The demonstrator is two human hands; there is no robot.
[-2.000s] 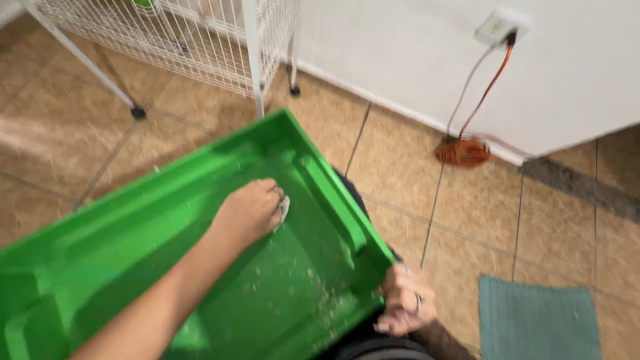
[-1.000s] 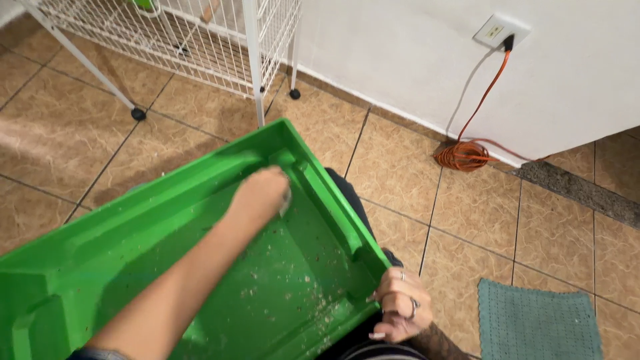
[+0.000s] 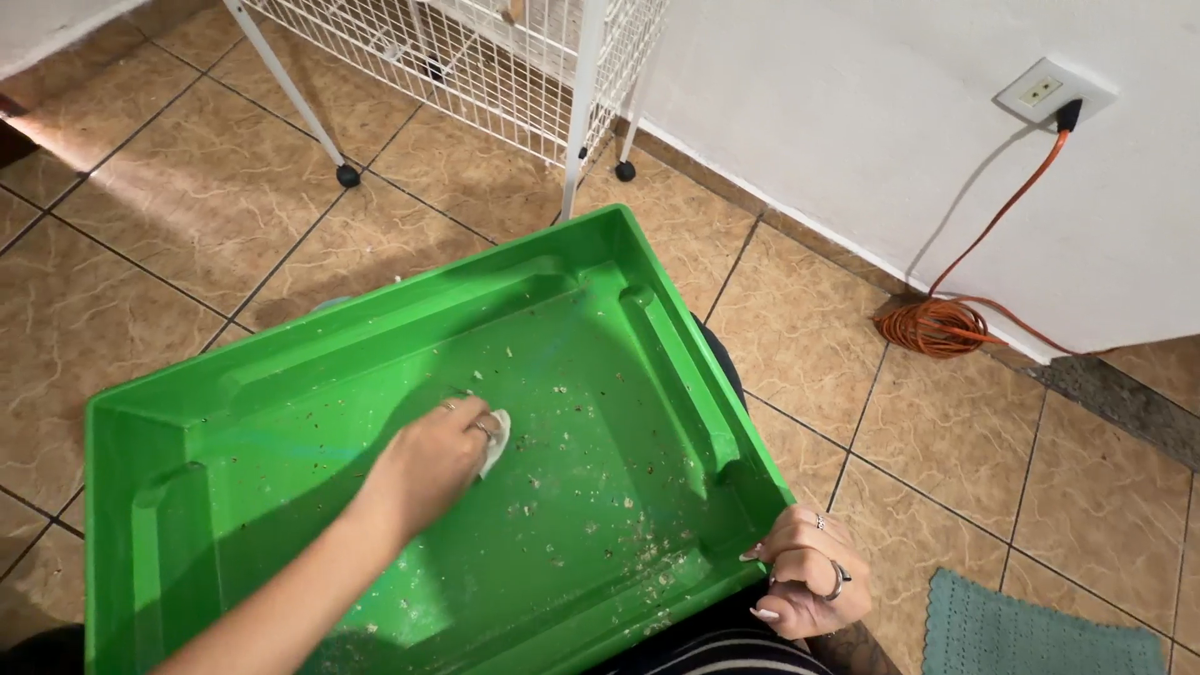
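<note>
A large green plastic tray (image 3: pixel 600 469) lies tilted across my lap, its bottom scattered with small pale and dark debris, thickest near the lower right corner. Inside it, my left hand (image 3: pixel 436 459) is closed around a white wad of paper or cloth (image 3: pixel 497 442), pressed to the tray's bottom left of the middle. My right hand (image 3: pixel 811 572), with rings on its fingers, grips the tray's rim at the near right corner. Part of the white wad is hidden under the left fingers.
A white wire cage on a wheeled stand (image 3: pixel 577 103) stands just beyond the tray. An orange cord (image 3: pixel 937 326) runs from a wall outlet (image 3: pixel 1042 91) to a coil on the tiled floor (image 3: pixel 947 441). A teal woven mat (image 3: pixel 1041 628) lies at lower right.
My left hand has moved with the white wad from near the tray's far corner back toward the middle. My right hand keeps hold of the rim.
</note>
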